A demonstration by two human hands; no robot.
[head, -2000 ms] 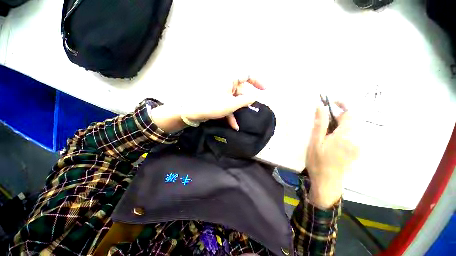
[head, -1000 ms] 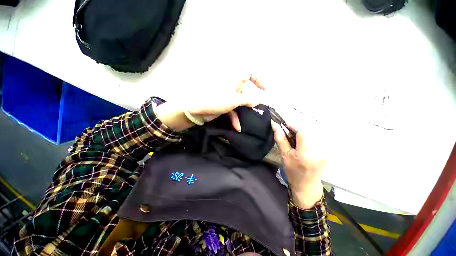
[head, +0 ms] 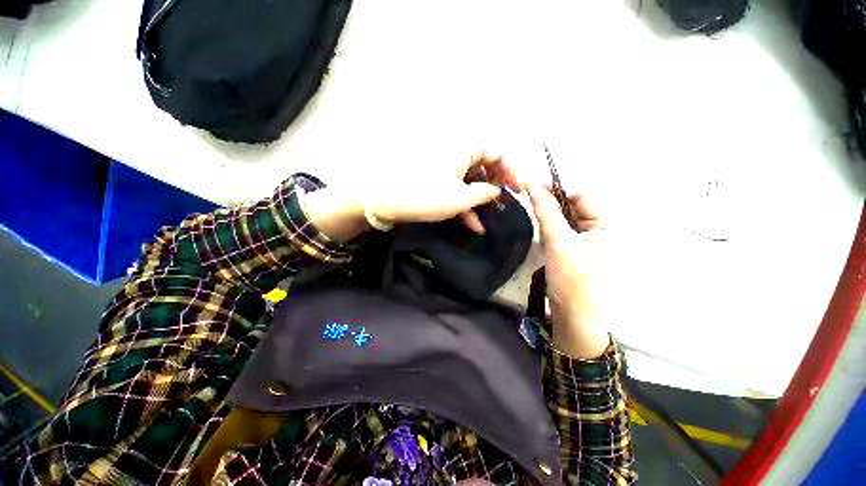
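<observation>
A small black bag (head: 475, 256) lies over the table's near edge, just above the dark apron. My left hand (head: 442, 201) holds its top edge with thumb and fingers. My right hand (head: 568, 249) is at the bag's upper right, thumb and finger close to its edge. Dark thread snips (head: 555, 180) are held in my right hand, blades pointing up and away from the cloth. Whether a thread is pinched between the fingertips is too small to tell.
A larger black bag (head: 237, 71) lies at the upper left of the white table (head: 427, 85). Another dark bag (head: 703, 11) is at the top right. Thin thread waste (head: 707, 235) lies at right. Blue bins (head: 142, 214) stand below left; a red-edged frame (head: 807, 389) is at right.
My right hand came in from the right to the bag's edge. Since a second ago, the snips have turned from the cloth to point upward, and my right fingertips have moved up near my left ones.
</observation>
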